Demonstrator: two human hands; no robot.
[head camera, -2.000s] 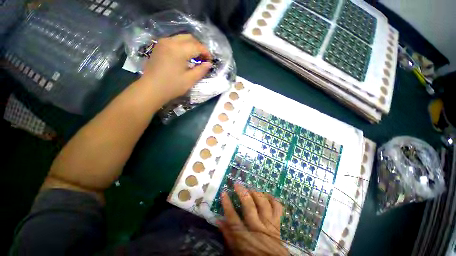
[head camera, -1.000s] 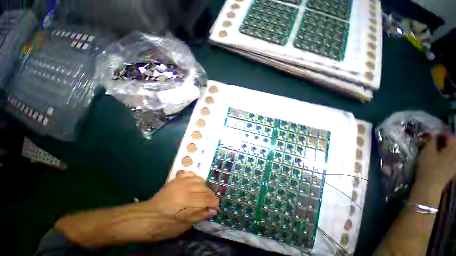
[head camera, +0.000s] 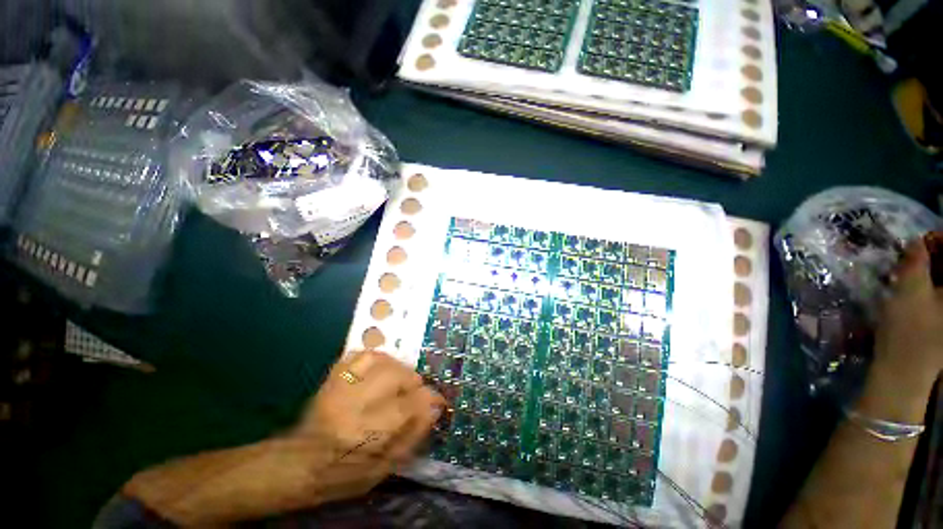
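Note:
A green circuit board panel (head camera: 535, 351) lies on a white carrier (head camera: 697, 356) with round tan holes down both sides. My left hand (head camera: 374, 413), with a ring on one finger, is at the panel's lower left edge, fingers bent together; whether it holds a small part cannot be seen. My right hand (head camera: 912, 320), with a bracelet at the wrist, is at the right parts bag (head camera: 827, 300), cut off by the right edge; its fingertips are dark and unclear. The open left parts bag (head camera: 274, 160) holds dark, shiny pieces.
Stacked white carriers (head camera: 662, 129) with green panels stand at the back. Clear plastic trays (head camera: 98, 186) lie at the far left, with a small white-dotted card (head camera: 98, 343) below them. Thin dark wires (head camera: 703, 389) cross the carrier's right edge. A yellow-green thin item (head camera: 863, 39) is at the back right.
My left hand has left the left parts bag and is now at the panel's left edge. My right hand has moved from the panel to the right parts bag. The view has shifted.

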